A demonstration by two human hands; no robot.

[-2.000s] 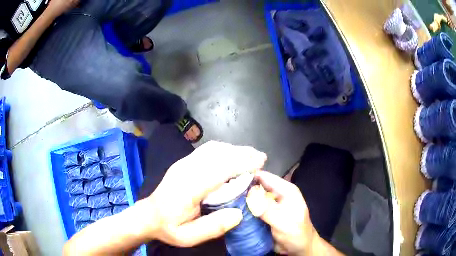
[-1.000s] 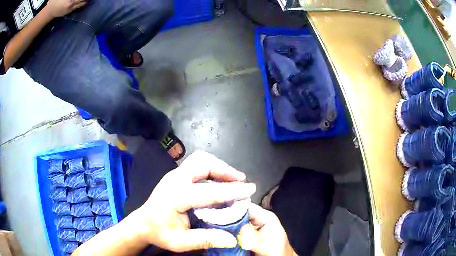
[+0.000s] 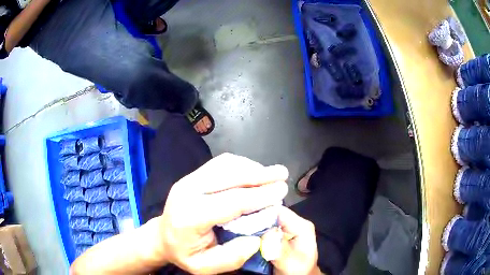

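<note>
A blue denim boot upper (image 3: pixel 257 263) is held above my lap at the bottom centre, its sole end up. A pale cup sole (image 3: pixel 252 221) sits over that end, mostly covered by my fingers. My left hand (image 3: pixel 215 215) wraps the upper and sole from the left, fingers across the top and thumb on the side. My right hand (image 3: pixel 293 241) grips the sole's right edge with thumb and fingers. A yellowish cover shows on the right thumb. How far the sole's rim is seated cannot be seen.
Boots with soles fitted (image 3: pixel 475 145) stand along the tan bench (image 3: pixel 397 32) at right, with loose soles (image 3: pixel 447 42) behind. A crate of denim uppers (image 3: pixel 129 177) is at left, another lined crate (image 3: pixel 349 114) ahead. A seated person's leg (image 3: pixel 113 59) is upper left; a carton (image 3: pixel 16 250) lower left.
The view has shifted, so bench and crates sit differently in the picture. Both hands stay on the boot and sole; the left fingers now cover more of the sole.
</note>
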